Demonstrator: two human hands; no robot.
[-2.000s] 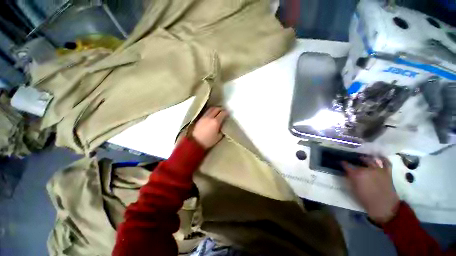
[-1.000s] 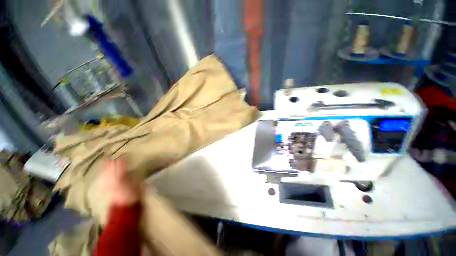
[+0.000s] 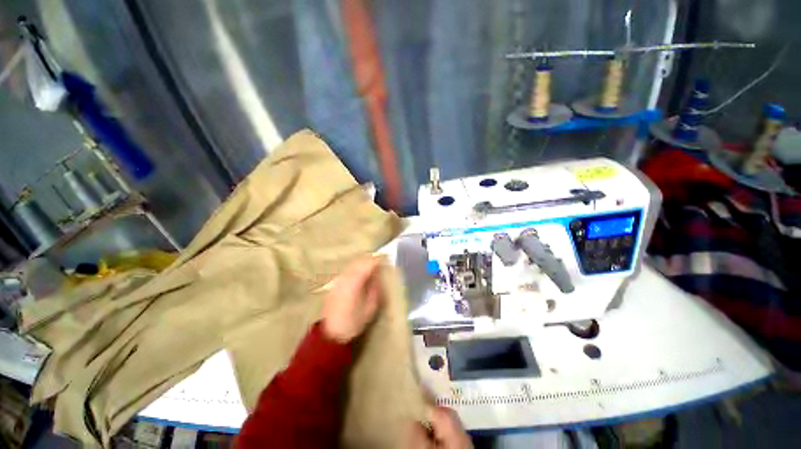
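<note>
A khaki garment piece hangs from my left hand, which grips its upper edge just left of the overlock machine. My right hand is at the bottom of the picture, partly cut off and blurred, at the lower right edge of the same piece; its grip cannot be made out. The lit needle area has no cloth in it. More khaki cloth lies heaped on the left of the table.
The white table has a ruler and a blue front edge. A dark chute opening lies before the machine. Thread cones stand behind it. A plaid cloth pile is at the right. A grey partition stands behind.
The view has lifted and turned. My left hand has brought a khaki piece rightwards to beside the machine. My right hand, out of the picture one second ago, shows at the bottom.
</note>
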